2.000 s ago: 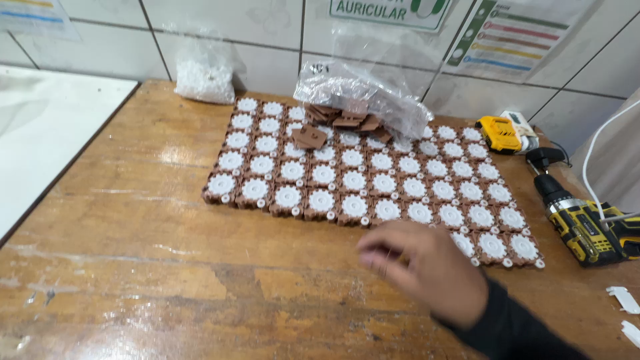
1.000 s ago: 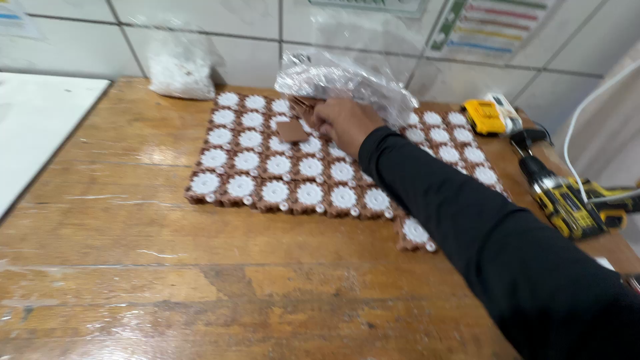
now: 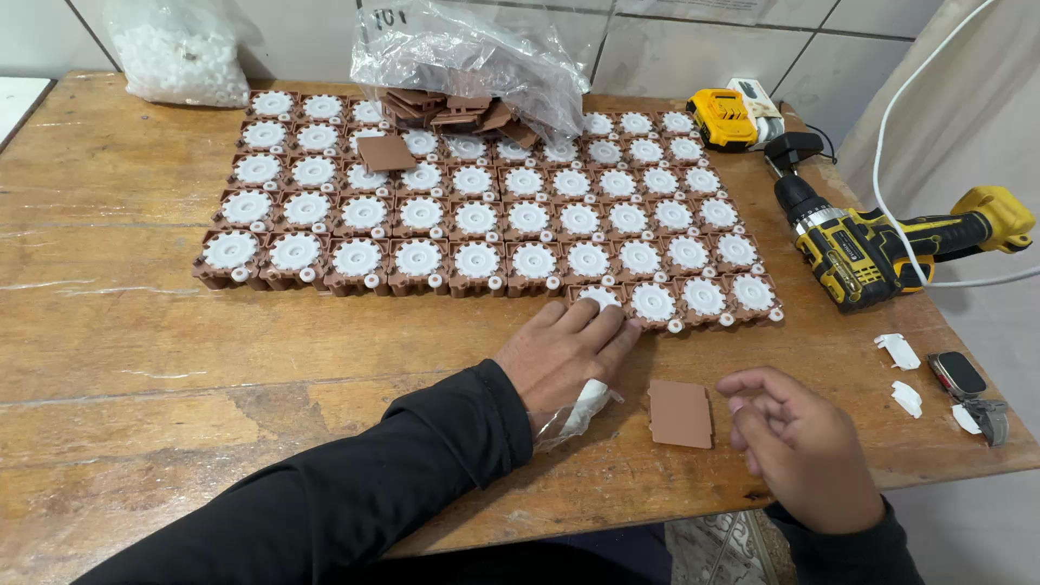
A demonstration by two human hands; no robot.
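Observation:
Rows of brown plastic housings with white toothed wheels [image 3: 476,218] stand side by side on a wooden table. My left hand [image 3: 569,353] rests its fingers on the housing at the left end of the short front row; whether it grips it, I cannot tell. Flat on the table lies a brown plastic plate [image 3: 680,414], just left of my right hand [image 3: 792,443], whose fingers are curled apart with nothing seen between them. Another brown plate [image 3: 386,153] lies on the wheels at the back left. More brown plates [image 3: 463,112] spill from a clear plastic bag [image 3: 479,53].
A bag of small white parts [image 3: 175,61] stands at the back left. To the right are a yellow battery [image 3: 721,118], a cordless drill [image 3: 865,236] under a white cable [image 3: 879,162], white plastic pieces [image 3: 898,351] and a smartwatch [image 3: 959,375] near the table's edge.
My right hand has moved from the brown plates by the bag to the front right. My left hand has come into view at the front row, and a brown plate now lies between the hands.

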